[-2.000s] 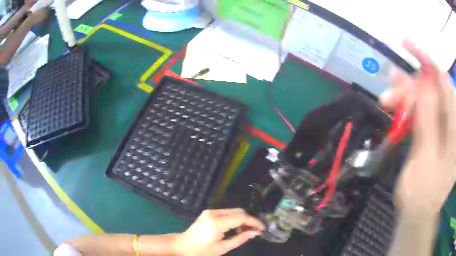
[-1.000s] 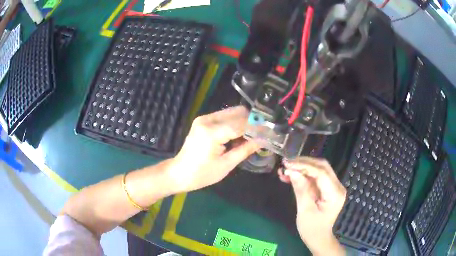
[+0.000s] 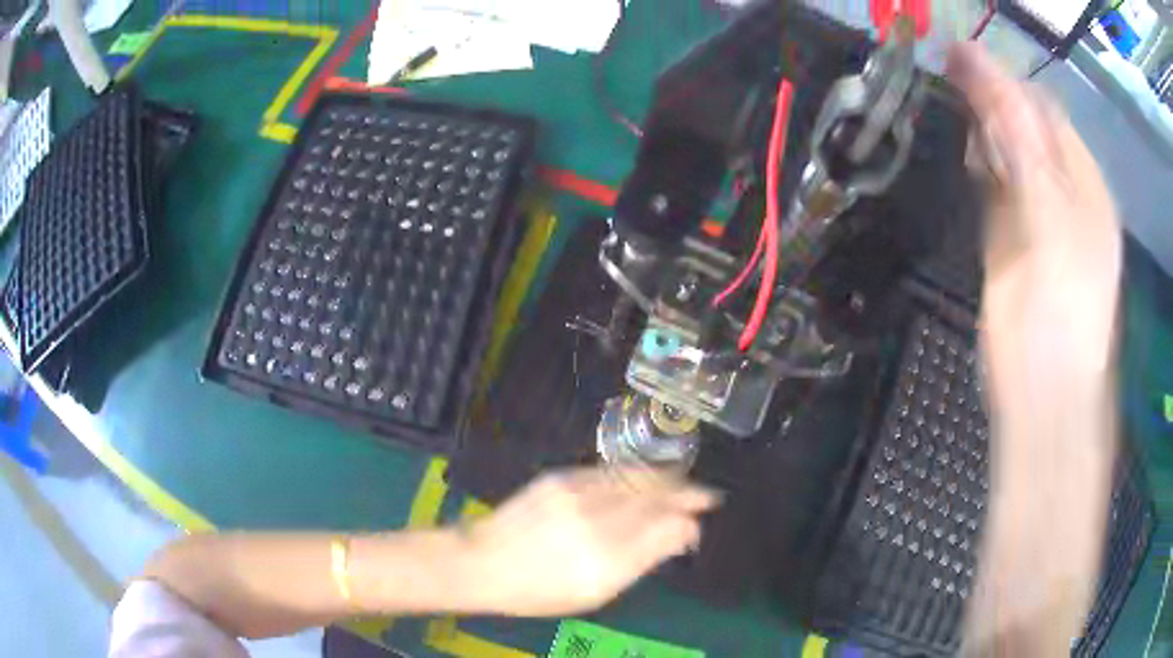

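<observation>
The test fixture (image 3: 823, 219) stands right of centre, with a clear pressure head plate (image 3: 688, 379) and red wires (image 3: 776, 193) over it. The round silvery test socket (image 3: 650, 431) shows below the plate. My left hand (image 3: 598, 533) is just in front of the socket, fingers bent and blurred; whether it holds a small part cannot be told. My right hand (image 3: 1036, 180) is raised at the right beside the red lever (image 3: 900, 16), which is cut off by the top edge. Contact between hand and lever cannot be made out.
A black component tray (image 3: 373, 257) lies left of the fixture, another (image 3: 920, 463) lies at the right, partly behind my right forearm. Stacked trays (image 3: 84, 219) are at far left. Papers (image 3: 476, 39) lie at the back. A green label (image 3: 618, 640) is at the front edge.
My right hand has moved from below the pressure head up to the lever's side. My left hand has moved down, away from the head plate, leaving the socket more exposed.
</observation>
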